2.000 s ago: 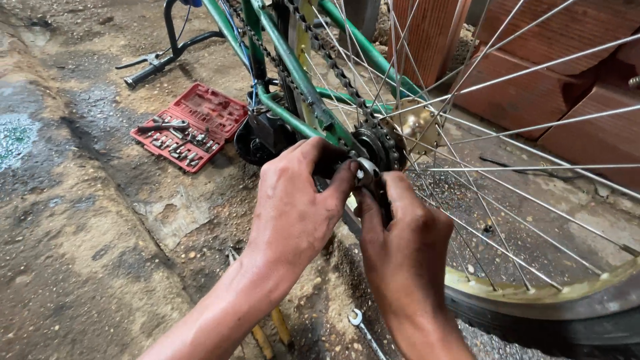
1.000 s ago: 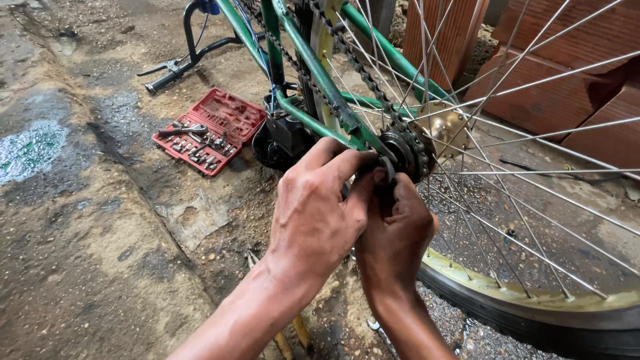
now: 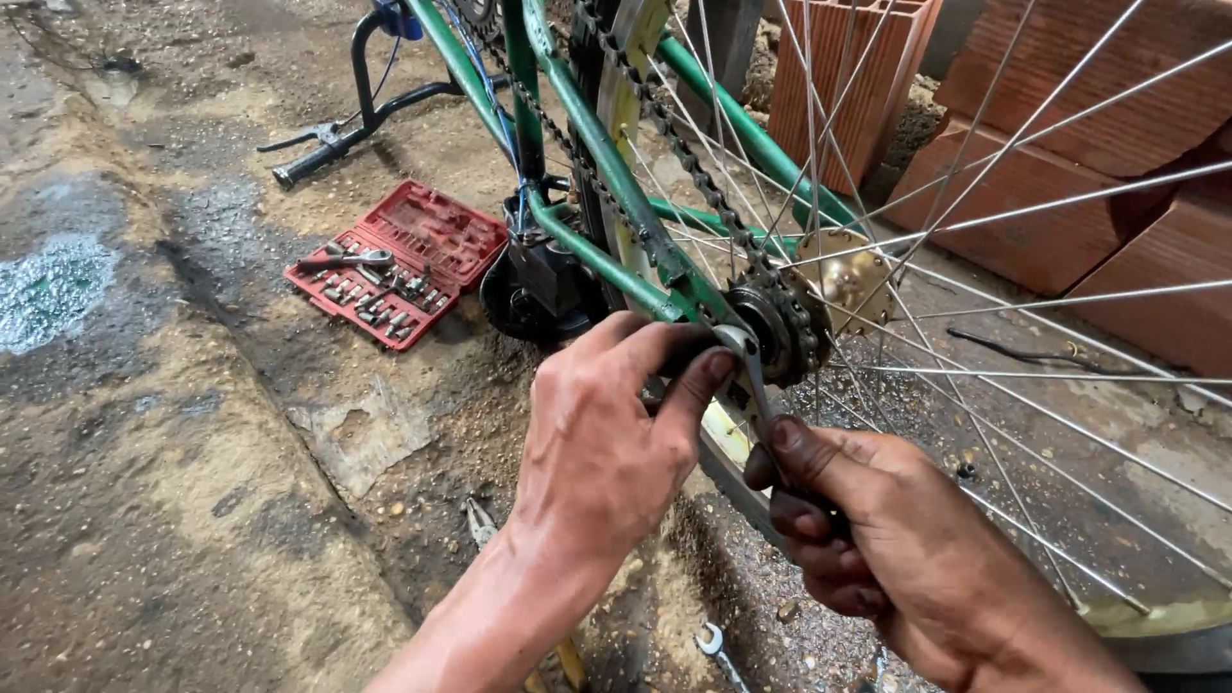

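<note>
A green bicycle frame [image 3: 616,183] stands upside down, its rear wheel hub [image 3: 847,279] carrying a sprocket [image 3: 784,322] with a dark chain [image 3: 674,125] hanging around it. My right hand [image 3: 857,520] is closed on the shaft of a metal wrench [image 3: 757,380], whose upper end sits at the axle beside the sprocket. The thumb and fingers of my left hand [image 3: 616,423] pinch at the wrench head and frame end; what lies between those fingertips is partly hidden. Both hands have dark, greasy fingertips.
An open red socket case [image 3: 399,265] with a ratchet lies on the dirt floor. Yellow-handled pliers [image 3: 481,525] are partly behind my left forearm, and another wrench [image 3: 714,645] lies below. Handlebars [image 3: 361,106] rest at the upper left. Hollow bricks [image 3: 1039,202] stand behind the spoked wheel.
My right hand has moved down and away from the axle, and the wrench shaft now shows in it. My left hand stays near the axle.
</note>
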